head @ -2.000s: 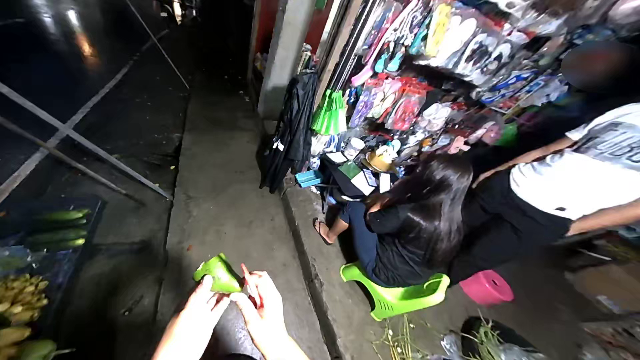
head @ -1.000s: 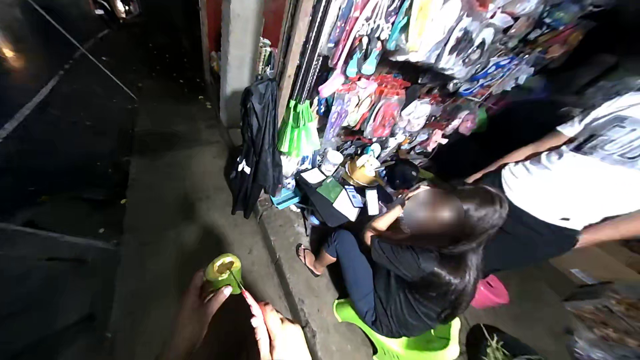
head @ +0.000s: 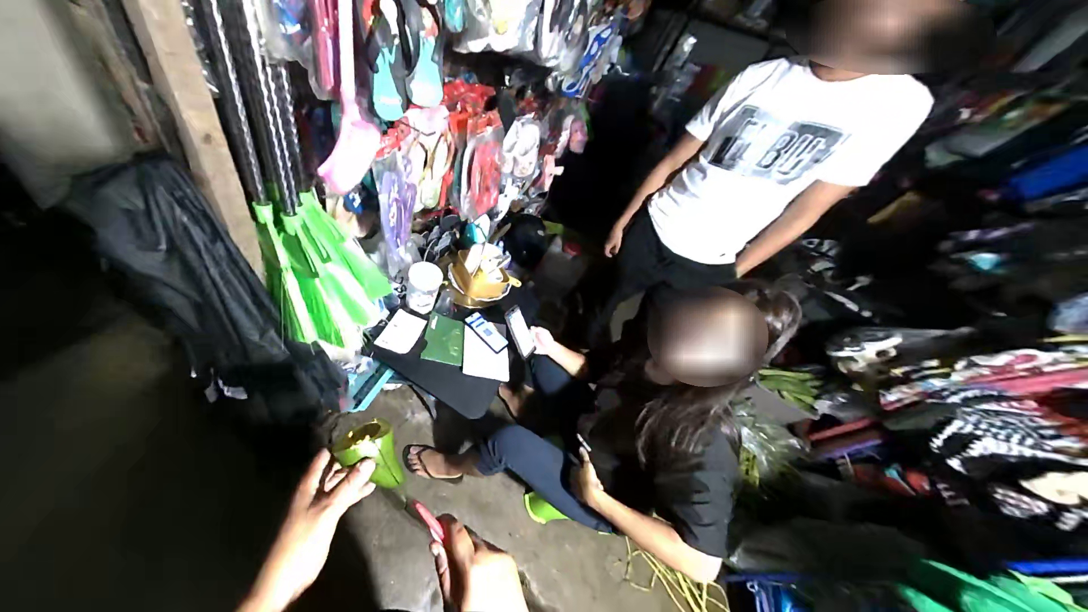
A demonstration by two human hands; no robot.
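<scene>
My left hand (head: 327,501) holds a hollowed green fruit or vegetable piece (head: 384,456), its pale cut opening turned up. The exact kind is unclear. In my right hand (head: 476,565) is a small knife with a red handle (head: 428,520); its thin blade points toward the lower side of the green piece and is hard to see against the floor. Both hands are at the lower left of the view, a short gap apart.
A person in black (head: 663,450) sits close on the right, holding a phone (head: 519,331) by a low black table (head: 450,382) with papers. Another person in white (head: 765,161) stands behind. Green brooms (head: 319,272) and a black umbrella or cloth (head: 204,280) hang at left.
The view has swung right toward the stall. The knife, seen at the green piece's opening one second ago, is now below it. The person in white has turned more toward me.
</scene>
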